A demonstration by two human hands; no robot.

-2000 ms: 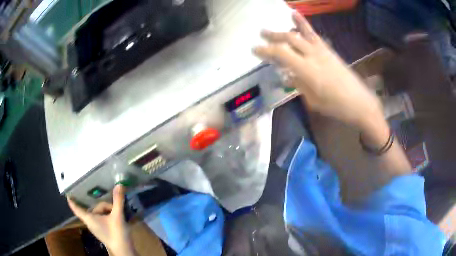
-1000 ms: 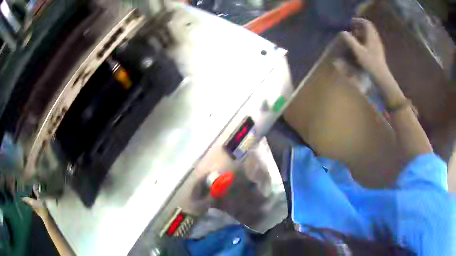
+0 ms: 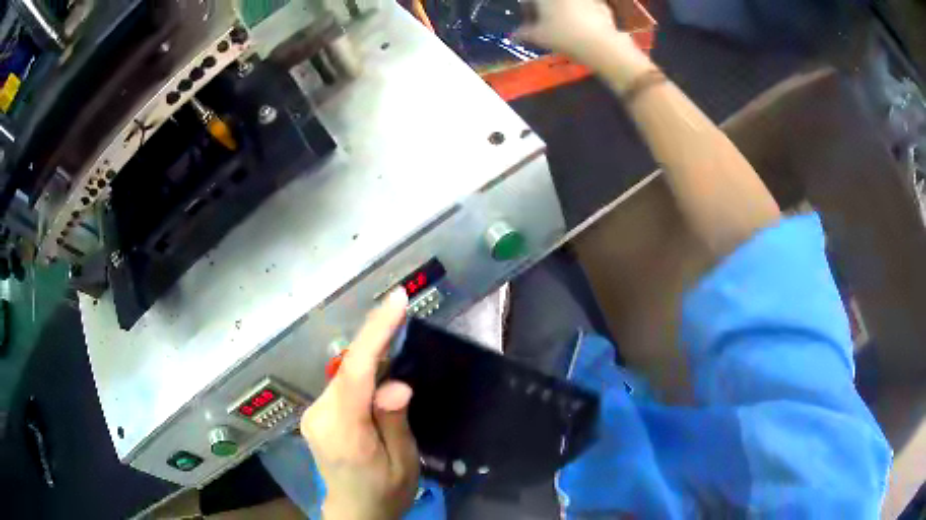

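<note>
A black housing [image 3: 487,406] is held in my left hand [image 3: 360,427], in front of the machine and over my lap. My left thumb and fingers grip its left end. My right hand [image 3: 571,28] is at the top edge, over the orange box [image 3: 548,76] of small dark parts. Its fingertips are partly cut off and blurred, so I cannot tell whether it holds a part. The white press [image 3: 305,234] carries a black fixture [image 3: 218,193] under the press head [image 3: 142,122], a metal plate with a row of holes.
Green buttons [image 3: 504,241] sit near both ends of the machine front. The red emergency stop [image 3: 338,362] is partly behind my left hand. Two panels [image 3: 269,402] show red digits. A large brown carton [image 3: 650,274] stands at the right. A dark thin object lies on the mat at lower left.
My left hand has come from the machine's left side to the front and now holds a black housing. My right hand has moved from the carton to the orange box. The press head remains over the fixture.
</note>
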